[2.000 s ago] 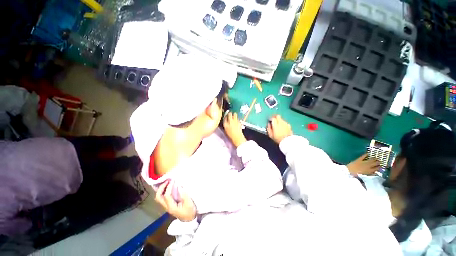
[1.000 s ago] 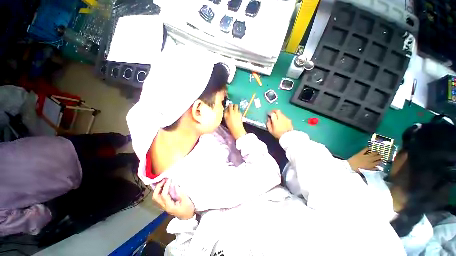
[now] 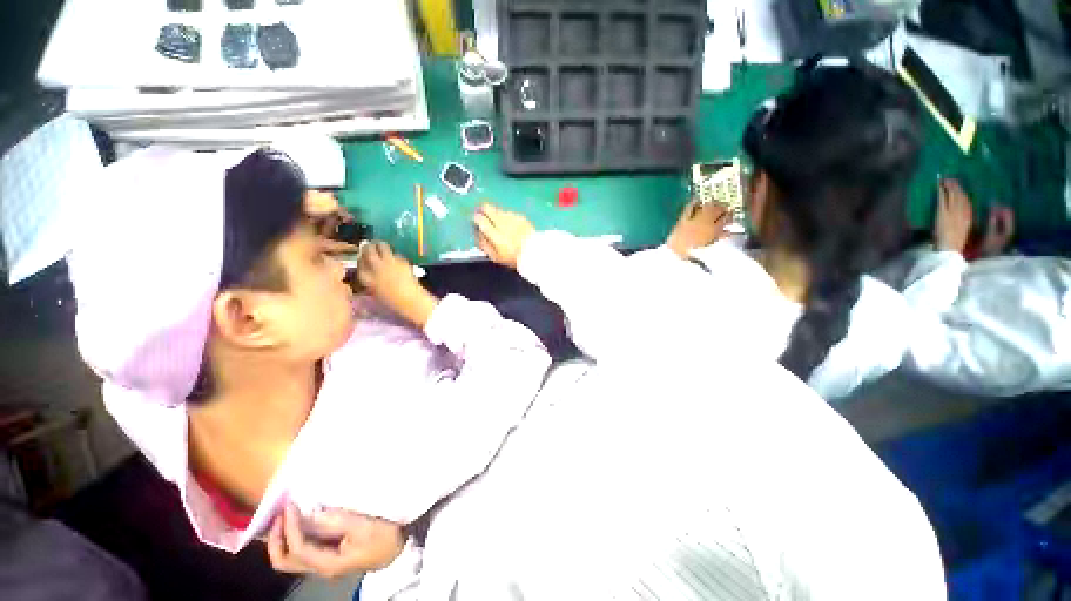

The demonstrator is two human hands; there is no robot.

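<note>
My left hand (image 3: 335, 542), low left, pinches the pinkish gown (image 3: 405, 434) of the capped person beside me. My right hand (image 3: 503, 235) rests on the green mat (image 3: 470, 200), its fingers bent; whether it holds something small is unclear. Just beyond it lie a pink-rimmed watch housing (image 3: 457, 177), another housing (image 3: 478, 135), a small white piece (image 3: 436, 206) and a thin orange stick (image 3: 419, 220). A red item (image 3: 567, 196) lies right of my right hand.
The capped person's hand (image 3: 391, 279) is at the mat's edge on the left. A black pocket tray (image 3: 599, 164) and a white stack with watch faces (image 3: 235, 106) lie behind. A dark-haired person's hand (image 3: 701, 225) touches a patterned plate (image 3: 718, 188) at right.
The view has turned to the right, so the bench things stand further left and more upright. My left hand stays on the gown; my right hand stays on the mat.
</note>
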